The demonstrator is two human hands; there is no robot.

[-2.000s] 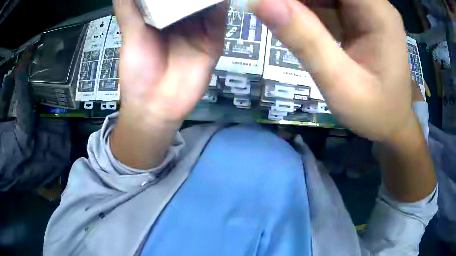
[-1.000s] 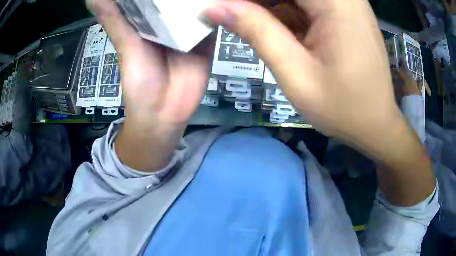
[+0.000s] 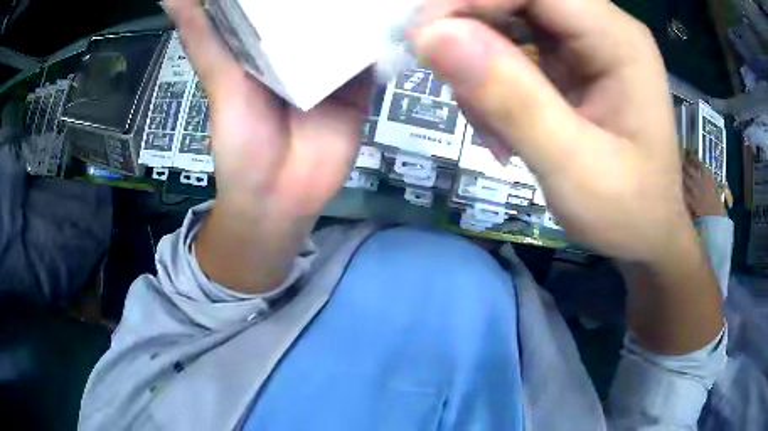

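A white carton (image 3: 324, 42) is at the top of the picture, cut off by its edge, with a plain white side towards me and a dark printed side at its left. My left hand (image 3: 274, 139) holds it from below and the left. My right hand (image 3: 573, 126) is at its right end, thumb and fingers pinched together. A small pale, blurred bit shows at the fingertips by the carton's end; I cannot tell if it is a hang tab or a separate piece.
Stacked cartons (image 3: 421, 130) with hang tabs lie on the bench behind my hands. More cartons (image 3: 177, 126) stand at the left beside a dark box-like unit (image 3: 105, 84). Another person's hand (image 3: 704, 189) is at the right, near further cartons (image 3: 712, 139).
The carton has come lower into view since two seconds ago, showing more of its white side. My right hand has shifted slightly right since one second ago. The view has tilted a little.
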